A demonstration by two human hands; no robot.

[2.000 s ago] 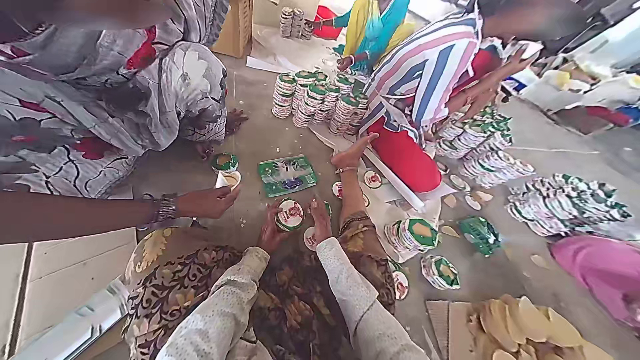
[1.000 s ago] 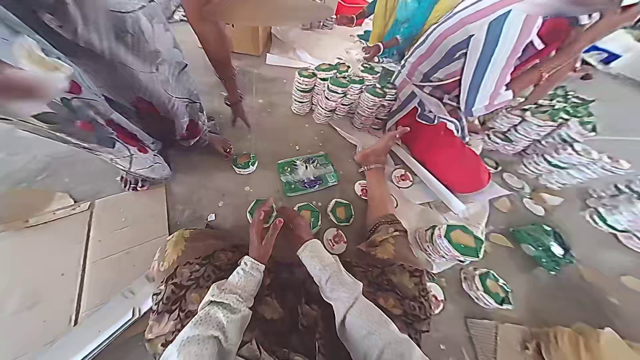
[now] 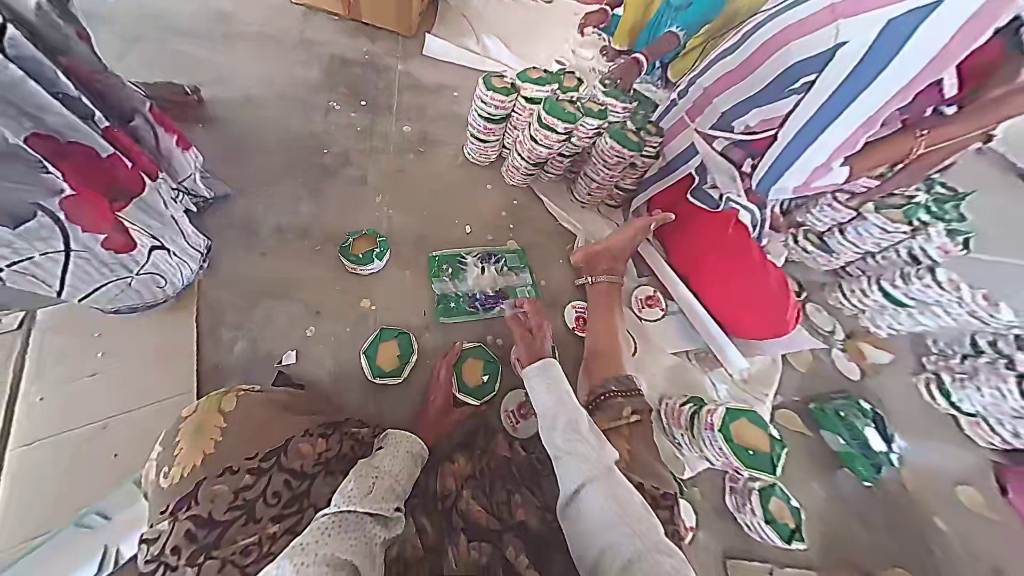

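My left hand (image 3: pixel 442 396) rests against the left edge of a green-and-white octagonal packet (image 3: pixel 477 374), its fingers along the rim. Just right of that packet is my right hand (image 3: pixel 530 332), reaching forward with its fingertips by the lower right corner of a flat green plastic pouch (image 3: pixel 482 282); whether it grips anything is unclear. Another octagonal packet (image 3: pixel 389 355) lies left of my left hand, and a small stack of them (image 3: pixel 364 251) sits farther forward. A round printed label (image 3: pixel 518 414) lies beside my right forearm, partly hidden by the sleeve.
Tall stacks of round packets (image 3: pixel 544 132) stand ahead. A co-worker's striped garment (image 3: pixel 800 88) and red-clad knee (image 3: pixel 724 264) are at right, near more packet rows (image 3: pixel 920 296). A bare foot (image 3: pixel 616 248) extends beside my right arm. Cardboard (image 3: pixel 120 384) lies left; a carton (image 3: pixel 376 12) is at the top.
My hands were together amid the packets a second ago; now they are apart, the right one farther forward by the pouch. The co-worker's arm at upper left has left the view.
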